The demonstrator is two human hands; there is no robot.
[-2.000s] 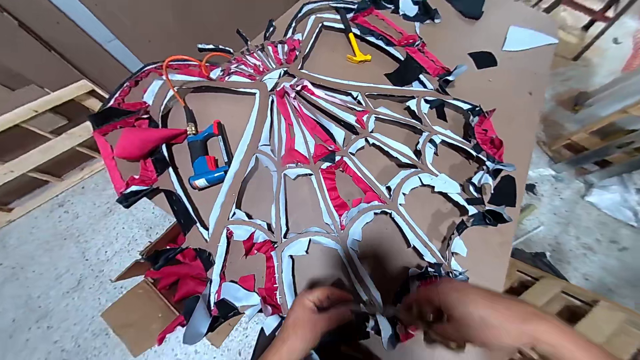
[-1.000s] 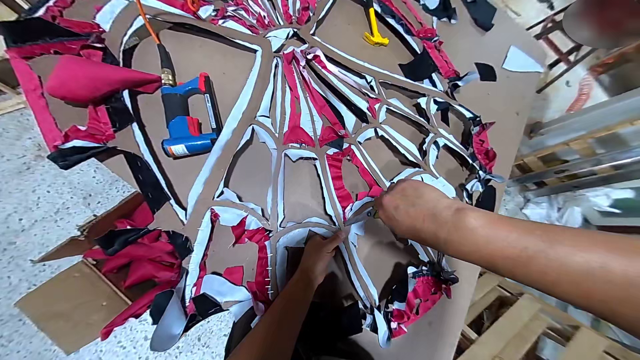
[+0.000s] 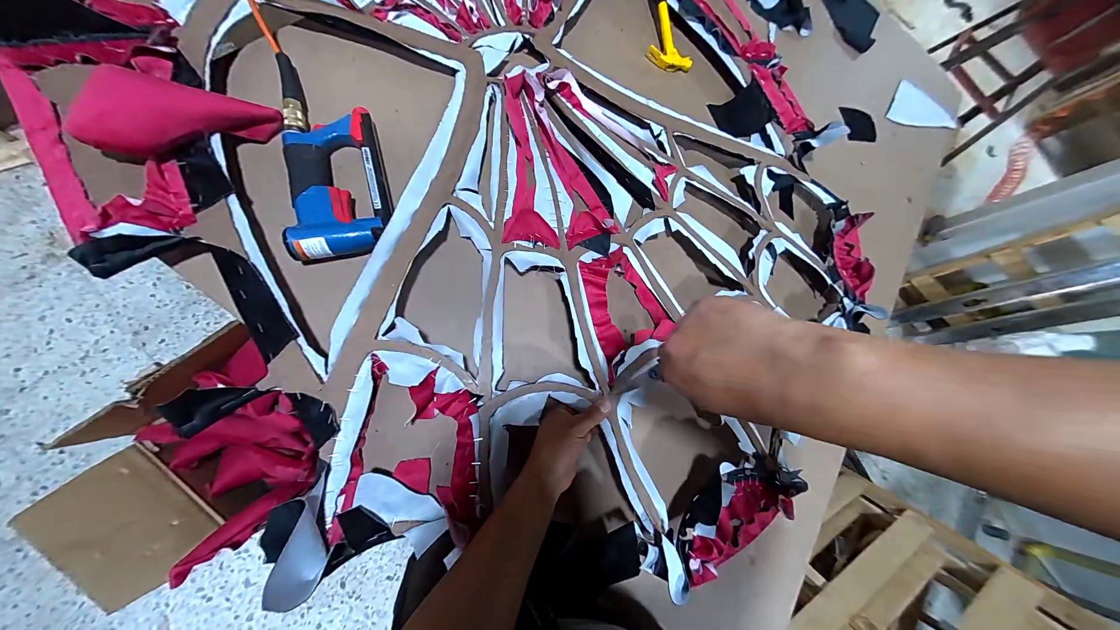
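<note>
A web-shaped frame point(image 3: 464, 114) of thin board, its edges wrapped in white, pink and black fabric, lies on a brown board tabletop. My left hand point(image 3: 560, 437) rests at a lower junction of the frame, thumb on top and fingers hidden below the rib. Just to its right, my right hand point(image 3: 709, 350) is closed at a curved rib; a small dark thing shows at its fingertips, too hidden to name. A blue and red pneumatic staple gun point(image 3: 337, 188) with an orange air hose lies in a large opening at left. A yellow hammer point(image 3: 668, 44) lies at the top.
At lower left, a cardboard box point(image 3: 114, 525) holds pink and black fabric scraps point(image 3: 254, 437). A pink fabric piece point(image 3: 157, 109) lies near the staple gun. More scraps point(image 3: 919, 105) lie at upper right. Wooden pallets point(image 3: 910, 560) stand beyond the table's right edge.
Both hands have moved up the frame from its lower edge, the right one to the curved rib. The view has shifted closer. The staple gun remains in the same opening.
</note>
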